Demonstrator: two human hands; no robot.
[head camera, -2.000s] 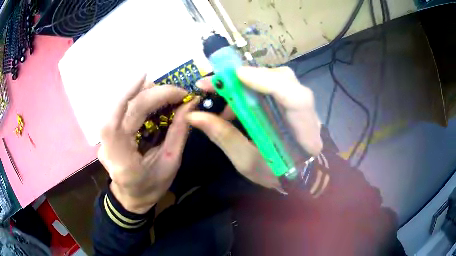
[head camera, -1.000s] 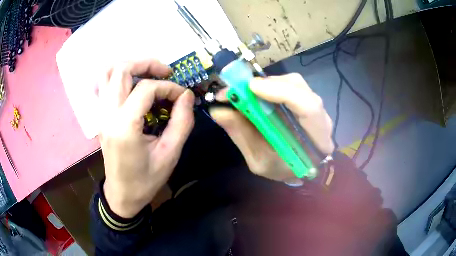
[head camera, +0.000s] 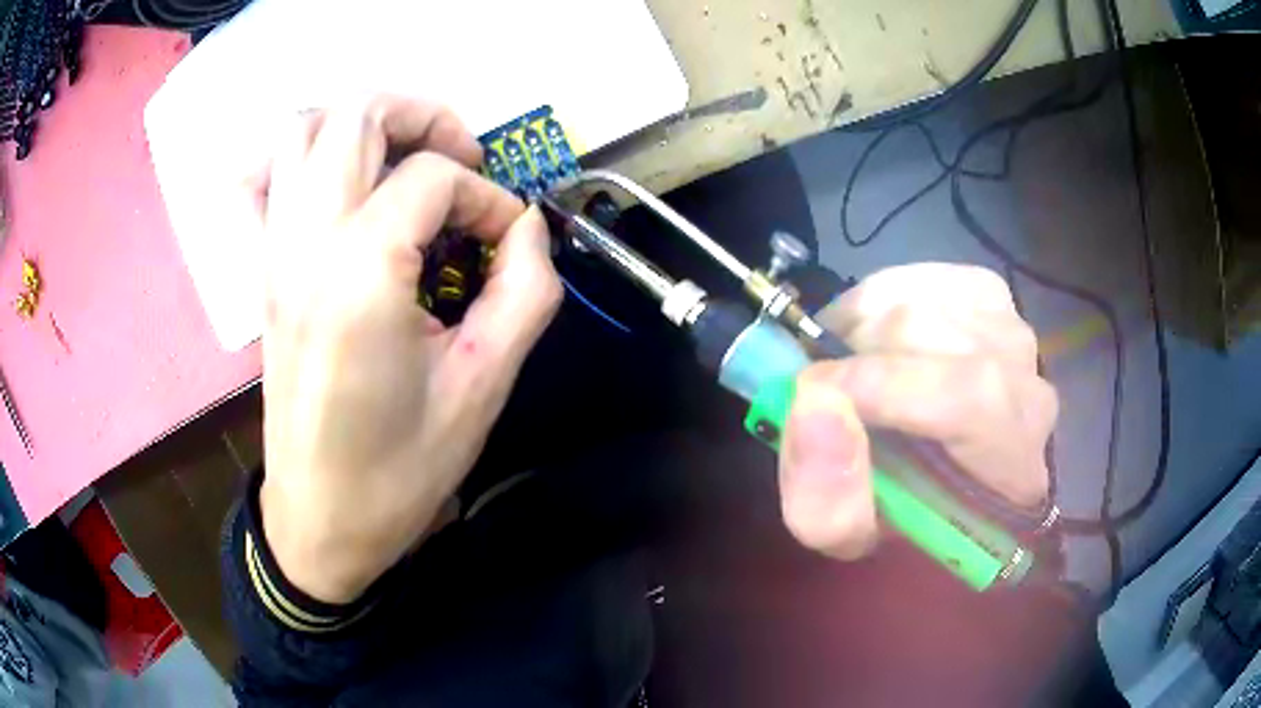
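Note:
A narrow blue PCB panel (head camera: 531, 150) with yellow marks lies at the near edge of the white work pad. My left hand (head camera: 394, 318) covers its left part; thumb and index finger are pinched together at its near edge, and the piece between them is mostly hidden. Dark and yellow components (head camera: 454, 274) show inside the curled hand. My right hand (head camera: 920, 394) grips the green-handled soldering iron (head camera: 940, 523). Its metal barrel points up-left, with the tip beside my left fingertips at the panel. The bent feed tube (head camera: 678, 221) curves to the tip.
The white work pad (head camera: 415, 62) lies on the tan worktop (head camera: 885, 56). A pink mat (head camera: 104, 180) at left bears loose yellow components (head camera: 29, 288), black knobbly strips (head camera: 35, 69) and a thin dark tool (head camera: 14, 412). Black cables (head camera: 968, 208) loop at right.
My right hand with the iron has moved right and down. The iron's barrel now reaches the panel edge instead of lying beyond it. My left fingertips have moved slightly up with the panel.

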